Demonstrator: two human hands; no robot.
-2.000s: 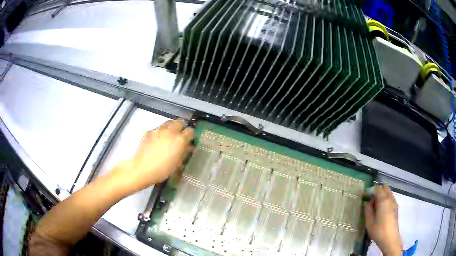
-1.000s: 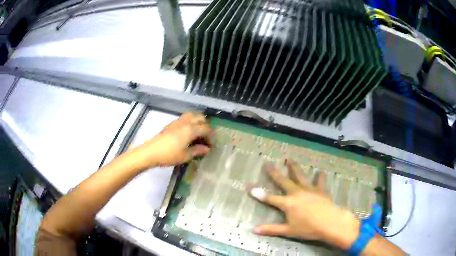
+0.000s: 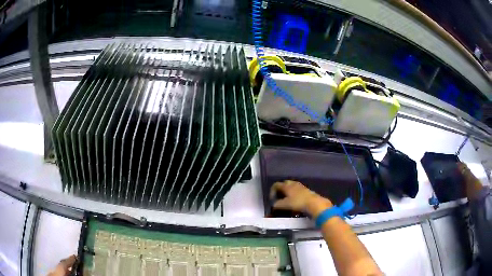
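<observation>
The solder carrier point(image 3: 162, 232), green with a dark edge, lies at the bottom of the view, its lower part cut off. A pale PCB panel point(image 3: 189, 261) sits in it. My left hand point(image 3: 65, 266) is at the carrier's left edge, mostly cut off by the picture's bottom; its grip cannot be told. My right hand point(image 3: 294, 197), with a blue wrist strap point(image 3: 334, 213), is over the left part of the black component tray point(image 3: 323, 167). Its fingers are bent down; whether they hold anything cannot be seen.
A PCB rack of upright green boards point(image 3: 156, 129) stands behind the carrier. Two white units with yellow-black rings point(image 3: 296, 99) stand behind the tray. A blue coiled cord point(image 3: 291, 102) hangs across them. Another person's hand point(image 3: 468, 175) is at a black box point(image 3: 442, 172) at right.
The view has swung right. My right hand has left the panel and moved to the black tray. My left hand is now mostly out of the picture. Another person's arm has come into view.
</observation>
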